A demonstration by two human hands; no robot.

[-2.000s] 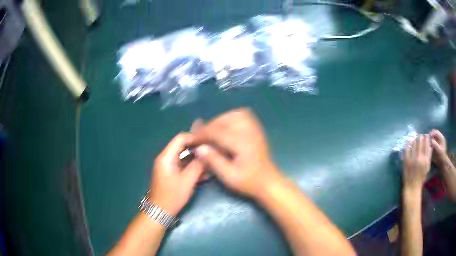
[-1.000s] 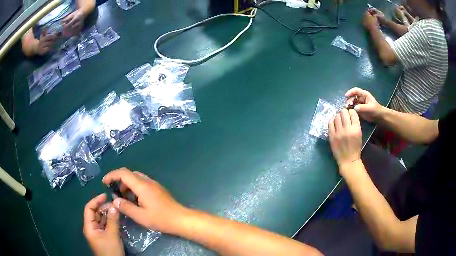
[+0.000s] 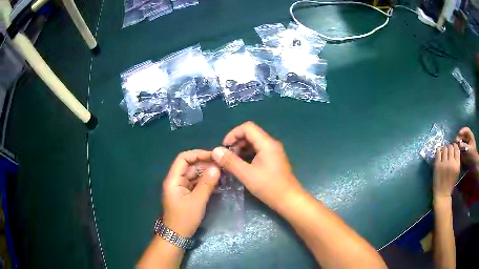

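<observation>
My left hand (image 3: 190,184), with a metal watch on the wrist, and my right hand (image 3: 260,165) meet above the green bench top. A clear zip bag (image 3: 227,207) hangs below my fingers, its lower part showing between the hands. My left thumb and fingers pinch near it. My right thumb and index finger pinch a small dark part (image 3: 227,149), mostly hidden by the fingertips. Beyond my hands lies an overlapping row of filled clear bags (image 3: 239,79) with dark contents, glaring in the light.
More bags (image 3: 152,9) lie at the top left edge. Cream tubes (image 3: 55,79) stand at left. A white cable (image 3: 346,38) loops at the back, with a dark cable (image 3: 433,55) to its right. Another person's hands (image 3: 449,165) hold small items beside a bag (image 3: 433,142) at right.
The view has swung left, so the bag row and my hands appear further right than a second ago. My hands remain together, and the bag hangs below them.
</observation>
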